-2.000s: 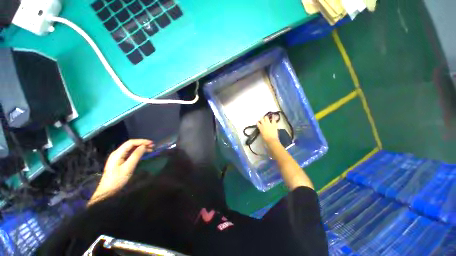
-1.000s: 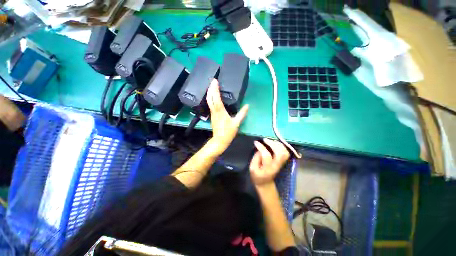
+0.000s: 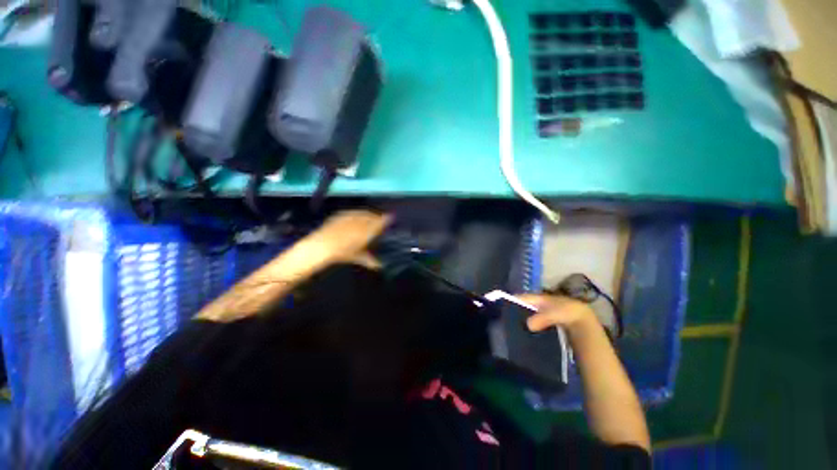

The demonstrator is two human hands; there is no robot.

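Observation:
My right hand (image 3: 564,314) grips the edge of a dark corded unit (image 3: 525,344) with a pale rim, held low in front of me, beside and partly over the lined blue crate (image 3: 682,317). A thin dark cord (image 3: 450,280) runs from near the unit toward my left hand (image 3: 353,237). My left hand is blurred below the bench edge; whether its fingers hold the cord is unclear. Another black cord (image 3: 587,289) lies looped on the pale sheet (image 3: 583,248) in that crate. Several dark grey units (image 3: 321,83) stand on the bench, cords hanging over its front edge.
The green bench (image 3: 440,138) crosses the top. A white cord (image 3: 505,110) curves over its edge. Black squares (image 3: 587,69) lie in a grid at right, near white sheets (image 3: 743,23) and cardboard (image 3: 817,147). A blue mesh crate (image 3: 147,294) stands at left. Yellow lines mark the floor.
A unit has left the right end of the bench row, and my right hand now holds one near the right crate. My left hand has moved down off the bench units. The view has shifted.

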